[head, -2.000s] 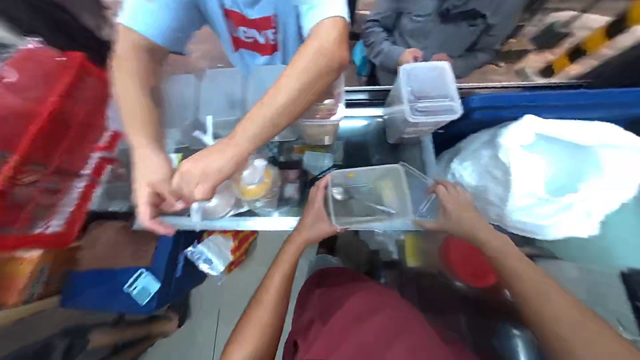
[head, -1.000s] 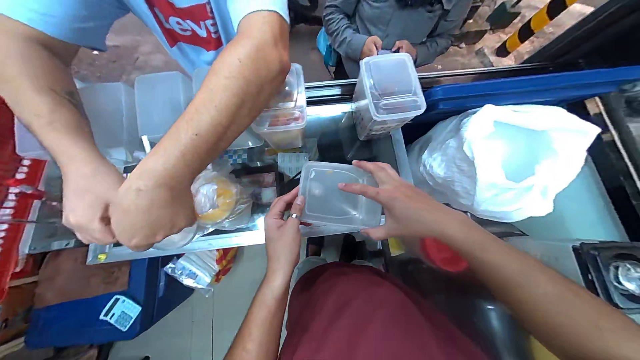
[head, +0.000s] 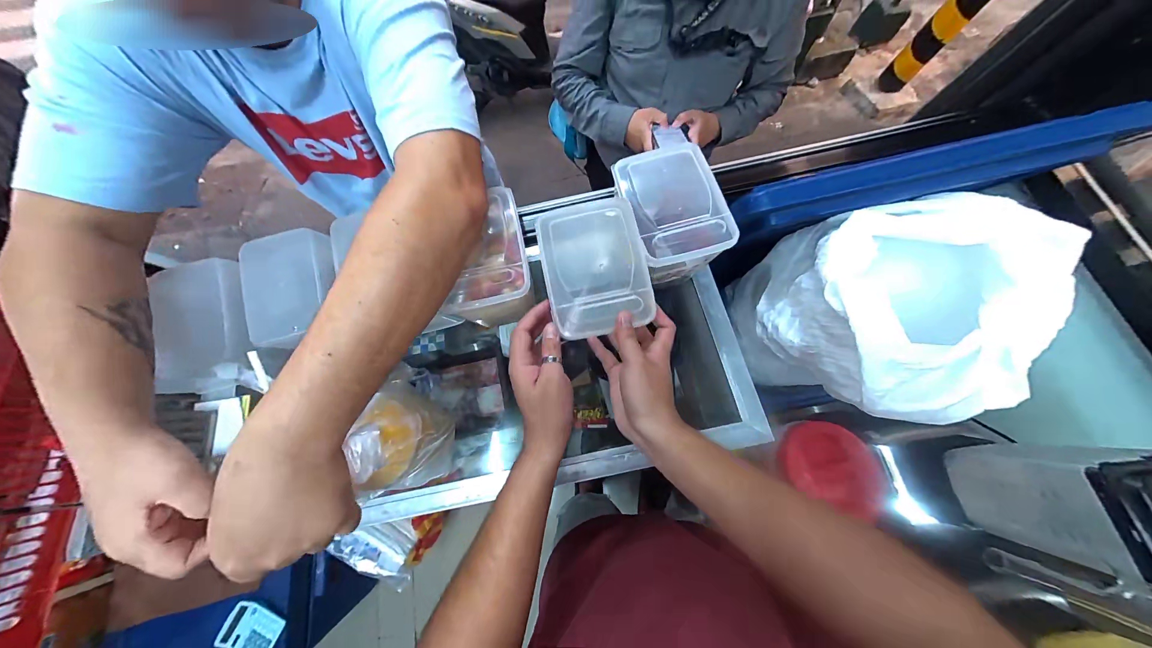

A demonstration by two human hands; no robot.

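Observation:
A clear plastic food container with its lid on (head: pixel 596 261) is held at its near end between my two hands, above the far part of the glass counter. My left hand (head: pixel 542 378) grips the near left corner, a ring on one finger. My right hand (head: pixel 641 373) has its fingertips on the near right corner. Just behind and to the right stands another lidded plastic container (head: pixel 675 202). To the left, past a co-worker's forearm, is a lidded container with food inside (head: pixel 493 261). A plastic bag with something yellow in it (head: pixel 396 441) lies on the counter.
A person in a light blue shirt (head: pixel 270 117) leans in at left, both hands low over the counter edge. Another person in grey (head: pixel 666 63) stands beyond it. At right are a white plastic bag (head: pixel 936 306), a red round lid (head: pixel 830 470) and a blue tray edge (head: pixel 900 166).
Two seconds ago the container was open with its lid held at the right; one second ago the lid was on it. My hands have since moved it away from me, beside the other container.

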